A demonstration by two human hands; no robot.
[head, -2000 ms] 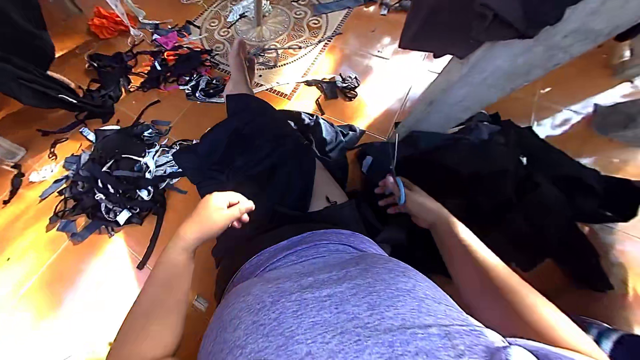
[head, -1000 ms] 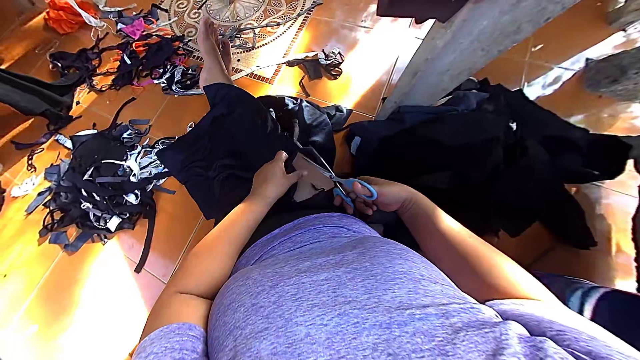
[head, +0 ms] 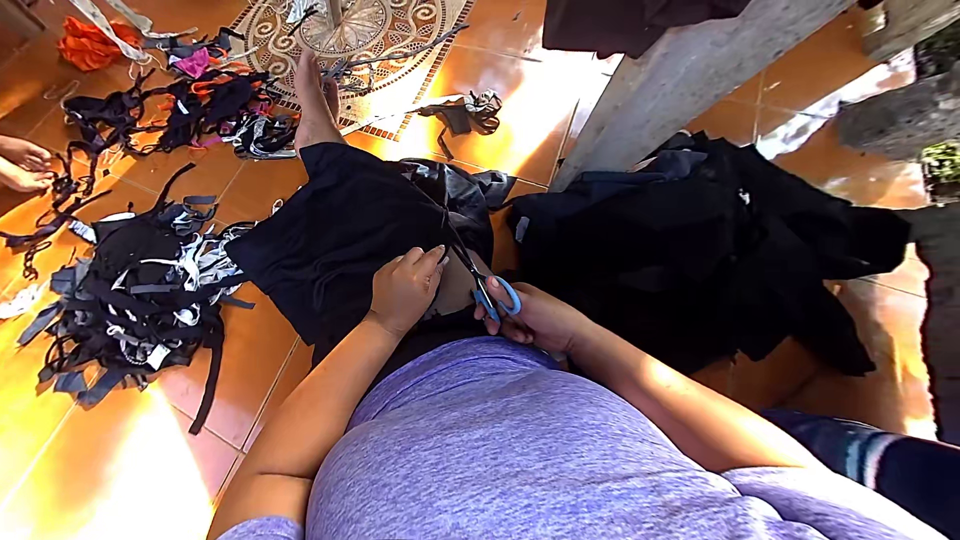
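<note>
A black cloth (head: pixel 352 232) lies spread over my outstretched leg. My left hand (head: pixel 409 289) is closed on its right edge with bent fingers. Scissors with blue handles (head: pixel 486 296) are in my right hand (head: pixel 532 319), thumb and fingers through the loops. Their blades point up and away, beside the cloth's edge and just right of my left hand; whether they touch the cloth cannot be told. Behind the blades lies a shiny dark fabric or bag (head: pixel 465 199).
A heap of cut fabric strips (head: pixel 142 300) lies on the tiles at left, more scraps (head: pixel 202 105) beyond it. Black garments (head: pixel 675 255) are piled at right, by a pale post (head: pixel 675 82). Another person's bare feet (head: pixel 26 165) show at the far left. A patterned round panel (head: pixel 345 52) is ahead.
Two seconds ago my hands were farther apart, with the scissors upright above the right hand. Both hands have since come together at the cloth, and the left has closed on its edge.
</note>
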